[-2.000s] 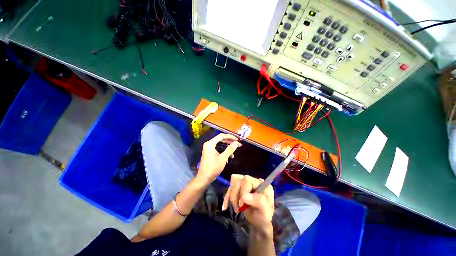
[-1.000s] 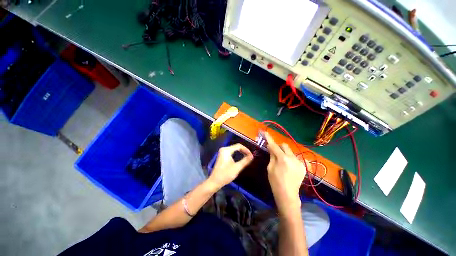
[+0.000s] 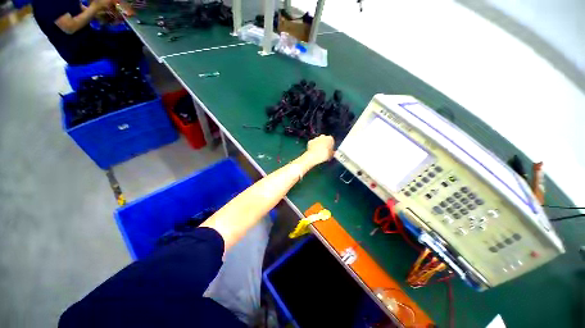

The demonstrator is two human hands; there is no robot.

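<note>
My left hand (image 3: 321,148) is stretched out over the green bench at the lower right edge of a loose black pile of wired parts (image 3: 308,110), beside the tester's left corner. Its fingers are curled; whether they hold a part cannot be told. My right hand is out of the picture. The orange strip (image 3: 362,268) lies along the bench edge with a yellow clamp (image 3: 310,222) at its upper left end and a small white socket (image 3: 348,256) on it. The probe is not visible.
The beige tester (image 3: 449,198) has red and orange wires (image 3: 426,266) below it. Blue crates (image 3: 122,136) hold black parts at left and beside my knee. A red bin (image 3: 190,122) stands under the bench. Another person (image 3: 70,29) works at the upper left. White posts (image 3: 269,29) stand on the bench.
The view has swung left along the bench. My left hand has moved from the orange strip to the black pile. My right hand has gone out of view.
</note>
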